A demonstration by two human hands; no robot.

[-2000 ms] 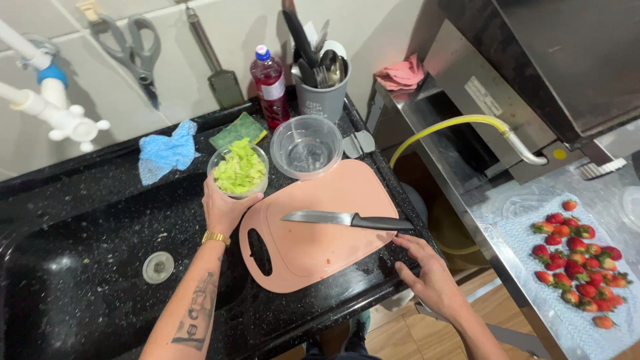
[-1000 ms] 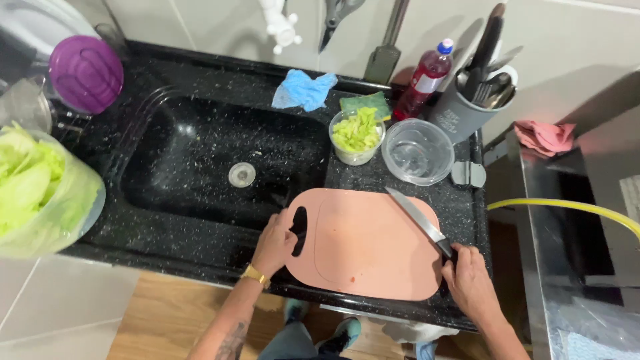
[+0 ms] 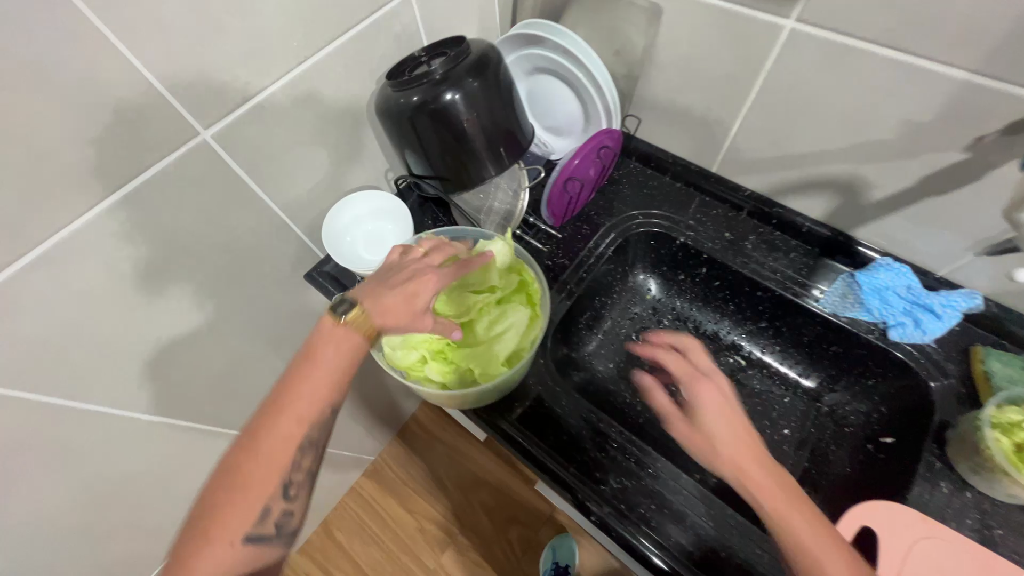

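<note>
My left hand [image 3: 412, 288] rests with spread fingers over the left side of a large plastic bowl, touching the lettuce leaves [image 3: 488, 320] that fill it. Whether its fingers grip a leaf or the rim cannot be told. Over the black sink basin [image 3: 720, 352] my right hand [image 3: 696, 400] hovers, slightly blurred, fingers apart and holding nothing. At the right edge, a clear tub of cut lettuce [image 3: 1000, 448] is partly cut off by the frame. Only a corner of the pink cutting board [image 3: 920, 544] shows at the lower right.
Behind the bowl, a dish rack holds a black pot [image 3: 452, 112], white plates [image 3: 560, 92] and a purple lid [image 3: 582, 176]. A small white bowl [image 3: 368, 230] sits beside it. A blue cloth [image 3: 908, 300] and a green sponge [image 3: 1004, 372] lie right of the sink.
My left hand has left the cutting board and is now at the large lettuce bowl. My right hand has let go of the knife and moved left over the sink. The view has swung left.
</note>
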